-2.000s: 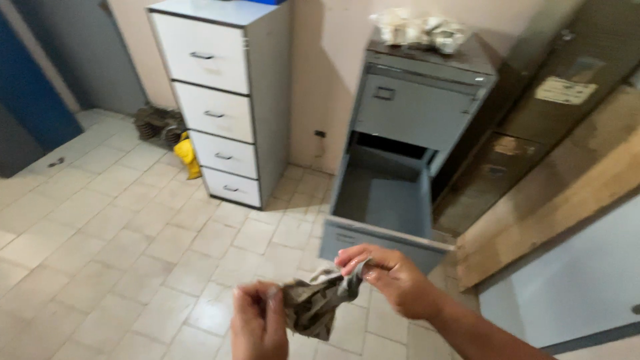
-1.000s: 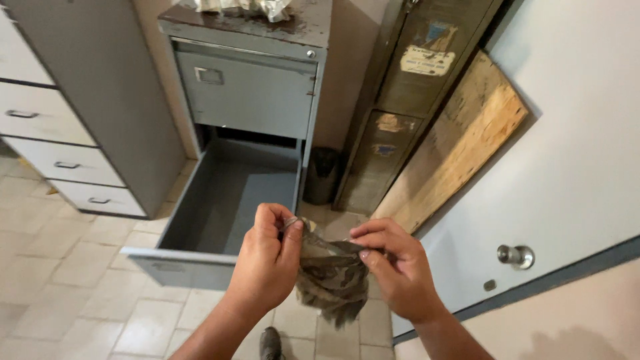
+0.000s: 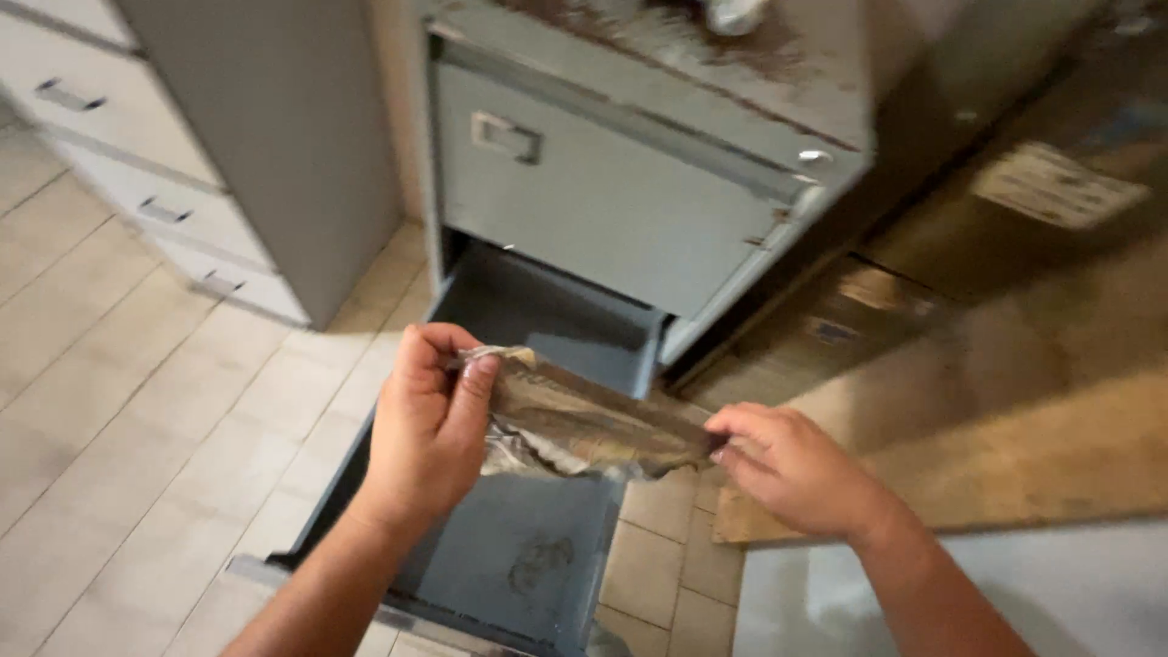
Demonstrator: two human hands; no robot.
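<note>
A crumpled piece of cloth [image 3: 593, 420], brown and grey with blurred patterning, is stretched between my two hands. My left hand [image 3: 433, 420] pinches its left end between thumb and fingers. At the other end, my right hand [image 3: 776, 461] grips the cloth's right corner. Below and behind the cloth is the pulled-out lower drawer [image 3: 511, 538] of a grey metal filing cabinet [image 3: 602, 182]; the drawer's floor shows a dark stain. The cloth and my left hand hide part of the drawer.
A white drawer cabinet with grey sides [image 3: 274, 119] stands at the left on the tiled floor [image 3: 137, 438]. To the right are a worn brown metal locker [image 3: 958, 228] and a wooden board [image 3: 1004, 456], with a pale panel [image 3: 958, 593] below it. The grey cabinet's top is rusty.
The cloth hung bunched below my hands one second ago; now it is stretched sideways between them, and they are farther apart. The view has moved closer to the grey cabinet since two seconds ago.
</note>
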